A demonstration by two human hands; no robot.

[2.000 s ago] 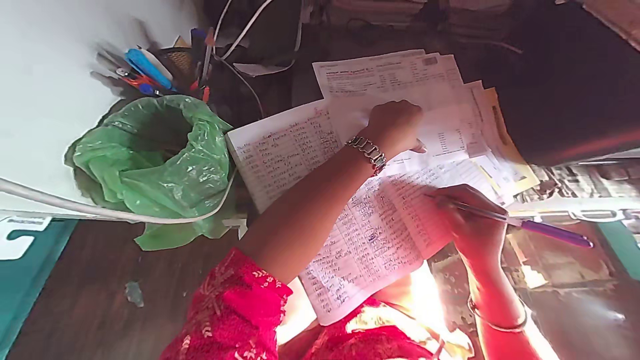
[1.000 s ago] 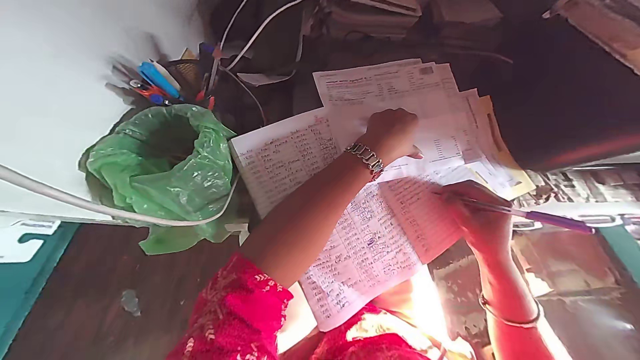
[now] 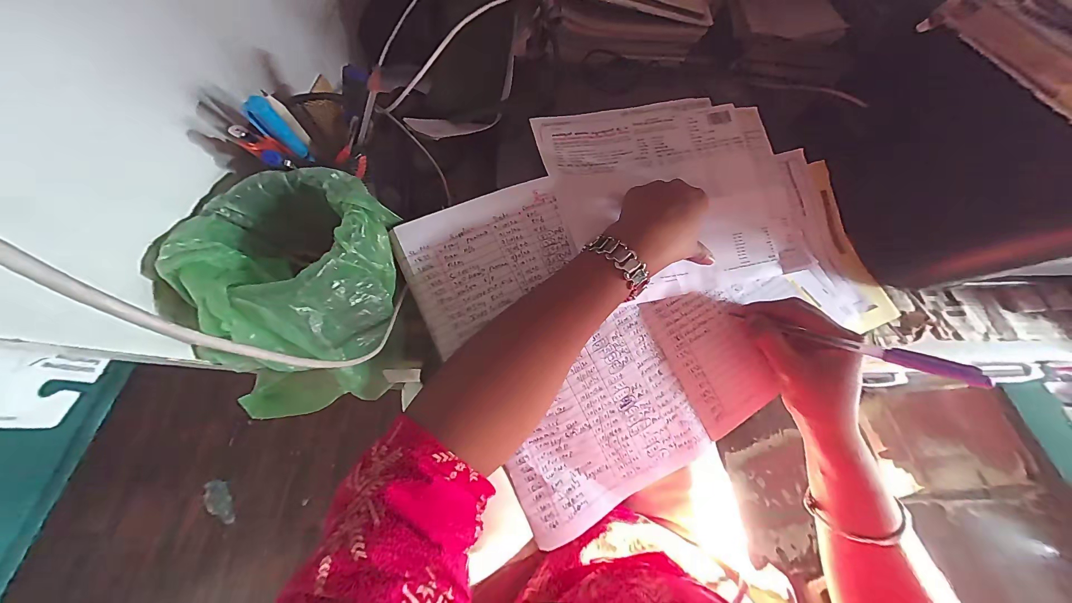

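Observation:
My left hand point(image 3: 662, 222), with a metal bracelet at the wrist, rests on a stack of printed sheets point(image 3: 636, 142); its fingers are partly hidden. Under my forearm an open notebook point(image 3: 486, 260) bears handwritten rows. My right hand point(image 3: 804, 352), with a bangle on the wrist, holds a purple pen point(image 3: 930, 364) over a pinkish ruled page point(image 3: 712, 360). The pen's barrel points to the right, and its tip is hard to make out by the fingers. Yellowish papers point(image 3: 867, 306) stick out beneath the sheets.
A bin lined with a green plastic bag point(image 3: 352, 293) stands at the left, a white cable point(image 3: 167, 331) across its front. Behind it is a holder with pens and a blue-handled item point(image 3: 276, 126). Stacks of paper point(image 3: 628, 29) lie at the back.
My right hand with the pen has shifted slightly on the page. My left hand stays on the printed sheets.

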